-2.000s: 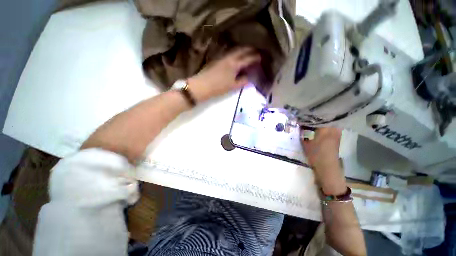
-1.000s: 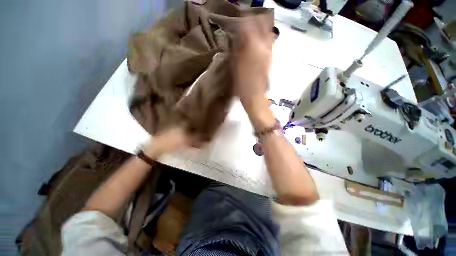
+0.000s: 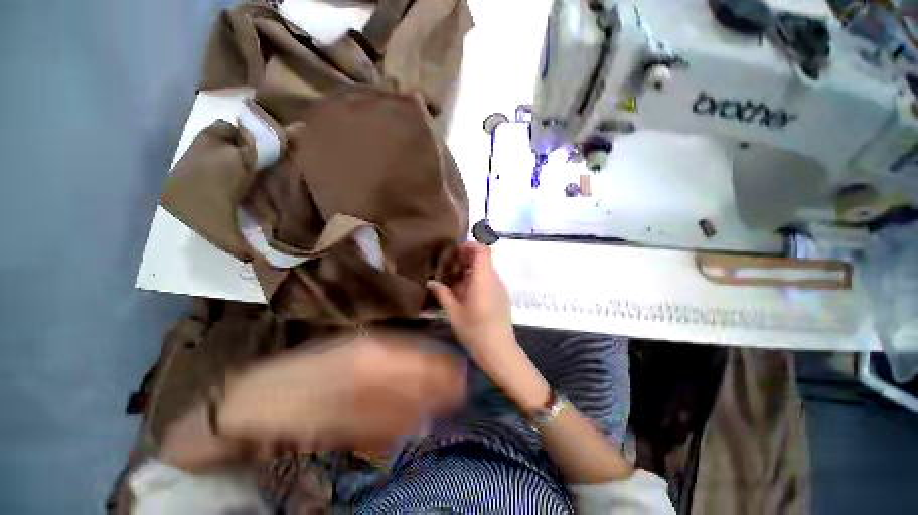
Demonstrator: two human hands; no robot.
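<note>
A large brown garment piece (image 3: 372, 151) lies bunched on the left part of the white table, with whitish strips (image 3: 264, 239) along some edges. My right hand (image 3: 477, 300) pinches its lower right edge between thumb and fingers at the table's front edge. My left hand (image 3: 388, 390) is blurred, low over the lap in front of the table; its fingers are too blurred to read. The white sewing machine (image 3: 705, 91) marked "brother" stands to the right, and its needle area (image 3: 541, 161) is lit violet with no fabric under it.
A tan slotted strip (image 3: 775, 271) lies flat right of the needle. A crumpled clear plastic bag (image 3: 894, 292) is at the table's right end. Printed ruler marks (image 3: 644, 310) run along the front edge. More brown fabric (image 3: 750, 433) hangs below the table on the right, and some on the left.
The brown garment, lifted and moving before, now lies spread on the table's left. My right hand has come down from its top to its lower right edge. My left hand has left it, moving toward the lap.
</note>
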